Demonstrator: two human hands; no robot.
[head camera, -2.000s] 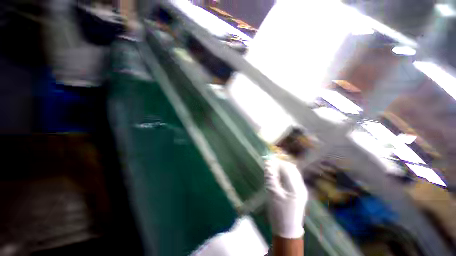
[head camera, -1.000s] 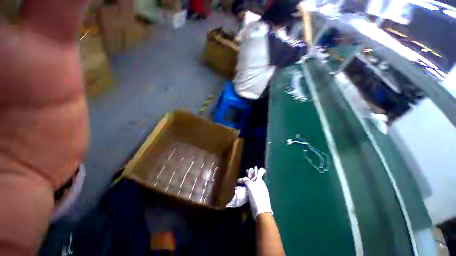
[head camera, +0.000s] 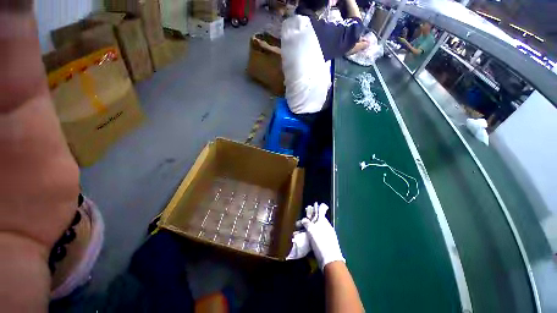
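Note:
My right hand (head camera: 324, 235), in a white knit glove, is at the carton's right wall beside the belt edge. Its fingers are bent over a limp white cloth, probably a glove (head camera: 298, 246). A large bare hand and wrist (head camera: 33, 171), seemingly my left, fills the left edge very close to the camera. It is blurred and cut off, so its fingers cannot be read; a frilly cuff (head camera: 79, 250) shows below it. The open brown carton (head camera: 252, 160) by my knees holds rows of clear plastic boxes (head camera: 238, 214). A thin white looped cord (head camera: 400, 177) lies on the green belt (head camera: 391, 257).
A person (head camera: 305, 67) sits on a blue stool (head camera: 286, 129) ahead, by the belt. A tangled white heap (head camera: 367, 92) lies farther up the belt. Another carton (head camera: 265, 64) is beyond the stool. Large cartons (head camera: 98, 107) stand at left. A metal rail (head camera: 421, 165) divides the belt lanes.
From two seconds ago, the view has swung left to the carton, and the bare hand has appeared. In the last second the view has steadied; my right hand has stayed by the carton's wall.

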